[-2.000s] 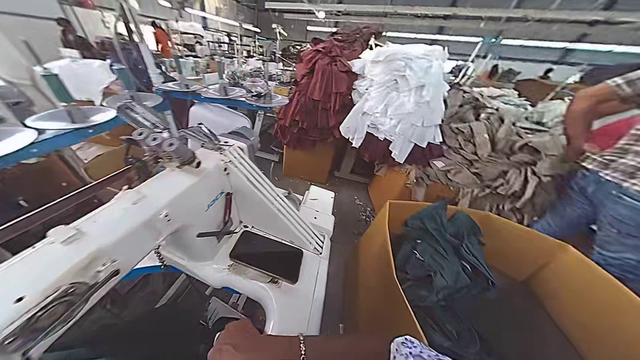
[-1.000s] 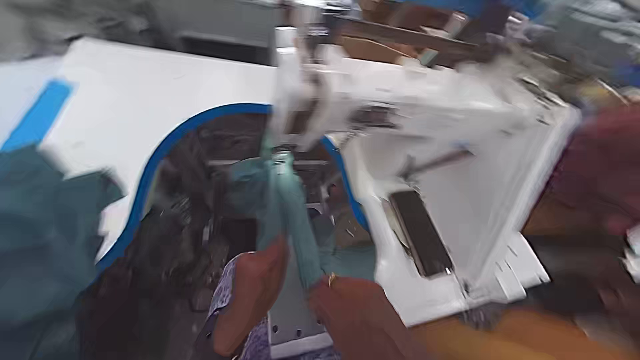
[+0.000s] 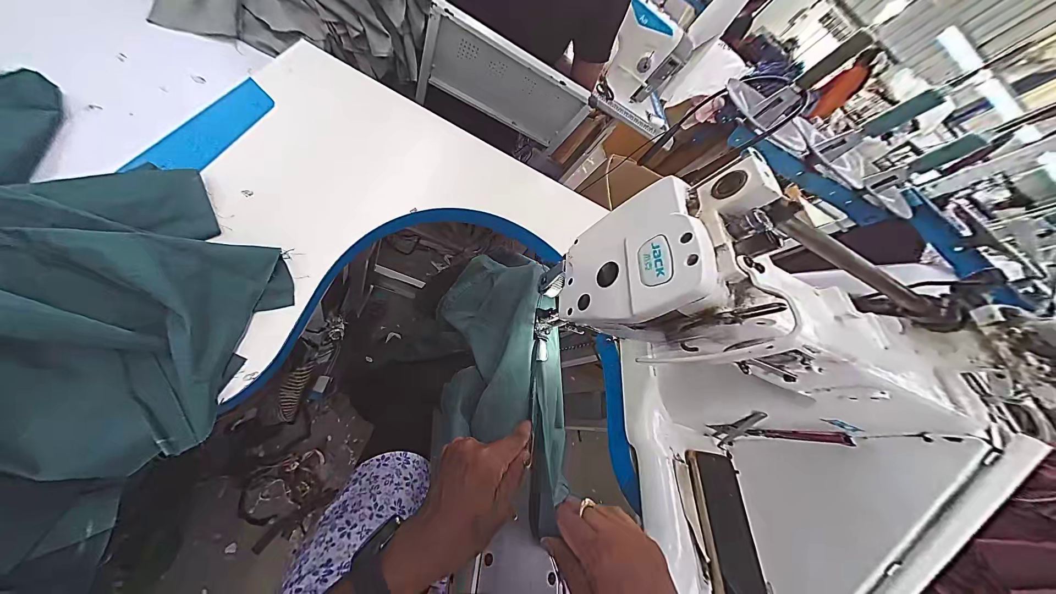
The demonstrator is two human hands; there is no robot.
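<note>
A green fabric piece (image 3: 503,330) runs under the needle area of a white Jack sewing machine (image 3: 635,264) and hangs down toward me. My left hand (image 3: 483,470) pinches its left edge below the needle. Lower and to the right, my right hand (image 3: 606,536), with a ring on one finger, holds the fabric's lower end between thumb and fingers. A dark strip or fold lies along the fabric between the two hands. More green fabric (image 3: 107,322) is heaped over the left side of the white table (image 3: 396,157).
A dark phone-like slab (image 3: 724,520) and thread snips (image 3: 784,433) rest on the machine bed at right. The table's blue curved edge surrounds an opening. Behind the table are grey cloth (image 3: 363,33), a metal panel (image 3: 503,74) and a person's arm (image 3: 587,73). Maroon cloth (image 3: 1002,536) sits lower right.
The view has swung left from the bins and cloth piles. Both hands were on the green fabric one second ago and still are, with the fabric at the needle area.
</note>
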